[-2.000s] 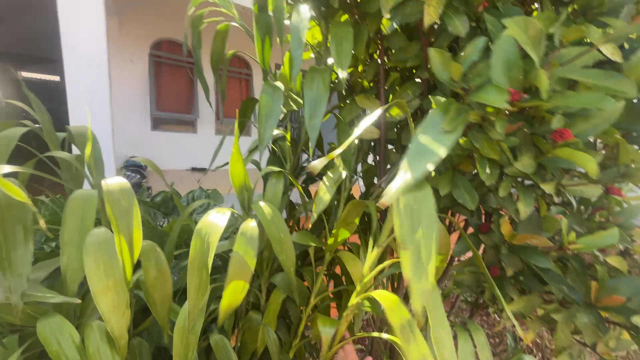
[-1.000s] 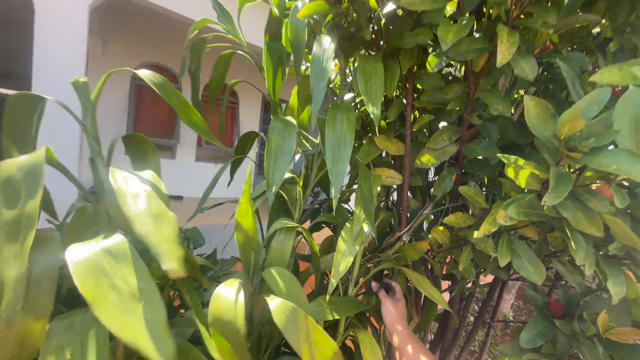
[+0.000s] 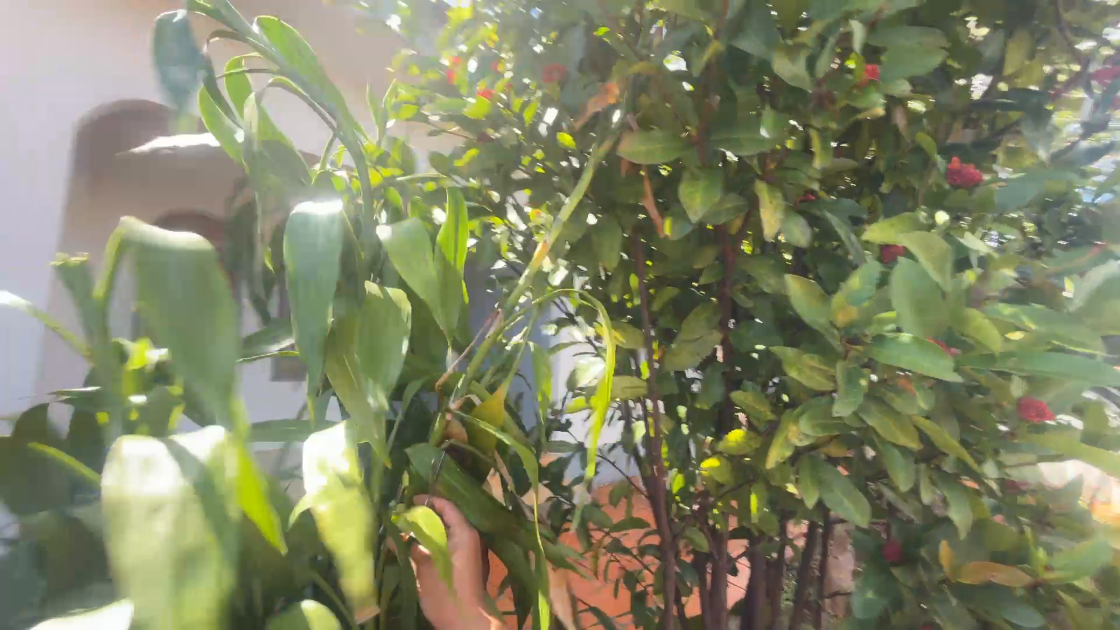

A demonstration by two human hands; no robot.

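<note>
My right hand (image 3: 451,564) reaches up from the bottom edge, left of the middle, in among the stems of a tall leafy plant. Its fingers are bent near the stalks, and a yellow-green leaf (image 3: 429,535) partly covers them. What the fingers hold is hidden. Just above the hand, a broad dark green leaf (image 3: 468,486) slants down to the right. A long pale green stalk (image 3: 547,241) leans up to the right from the clump. Wide, drooping leaves (image 3: 179,306) fill the left side. My left hand is out of view.
A dense shrub (image 3: 840,367) with red flower clusters (image 3: 963,173) and thin brown stems (image 3: 656,455) stands on the right. Behind the plants are a pale wall (image 3: 35,175) with arched openings and a low orange surface (image 3: 617,534).
One second ago my right hand showed low among the stems, with something small and dark at its fingers; two seconds ago no hand was in view. The view has shifted.
</note>
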